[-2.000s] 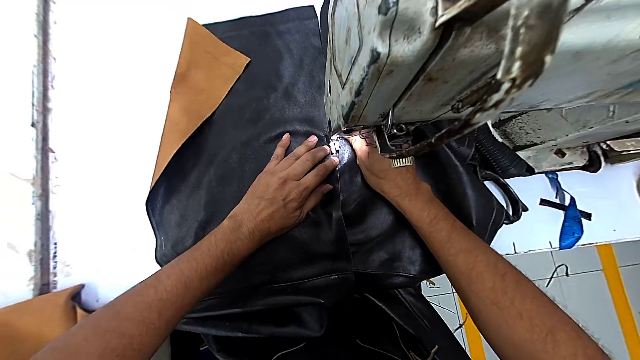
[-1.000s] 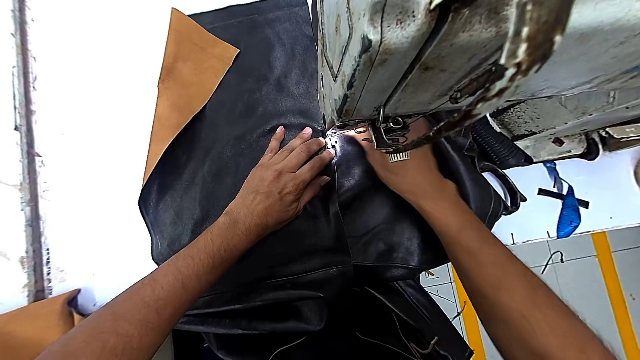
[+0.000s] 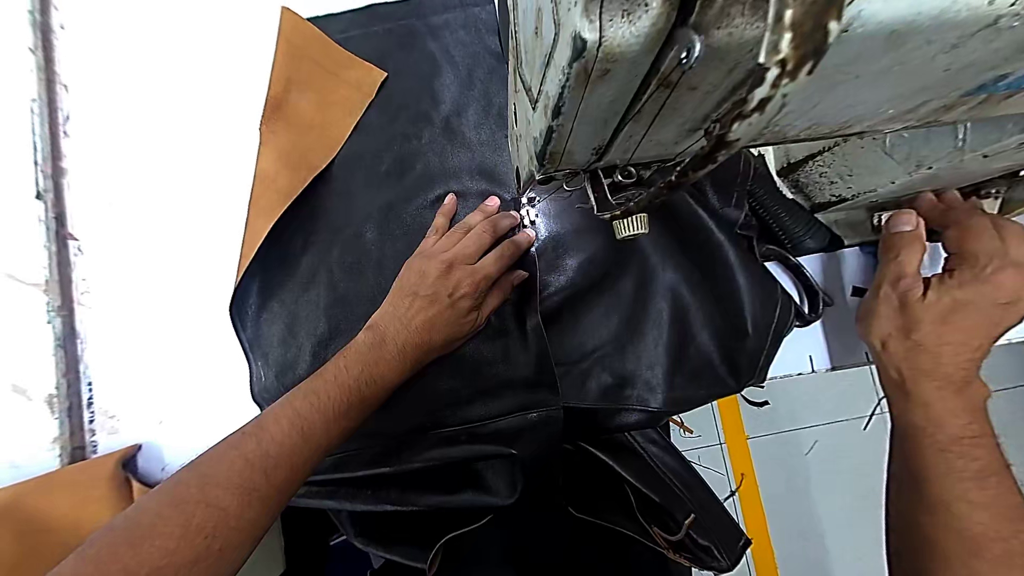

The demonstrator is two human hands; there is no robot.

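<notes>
Black leather panels (image 3: 400, 160), joined along a seam, lie under the head of an industrial sewing machine (image 3: 640, 88). My left hand (image 3: 464, 264) rests flat on the leather, its fingertips beside the lit presser foot (image 3: 528, 214). At the right, my right hand (image 3: 944, 280) is off the leather, with thumb and fingers at the lower part of the machine arm; a small part between them is partly hidden, so its grip is unclear. A tan leather corner (image 3: 312, 112) shows at the upper left of the black leather.
The white tabletop (image 3: 168, 200) carries the work, and another tan leather piece (image 3: 64, 496) lies at the lower left. A ribbed black tube (image 3: 788, 212) runs by the machine. Black leather hangs over the near edge; below right is a tiled floor (image 3: 832, 464) with a yellow stripe.
My right hand has left the leather beside the presser foot and moved right to the machine arm. My left hand remains on the leather next to the foot.
</notes>
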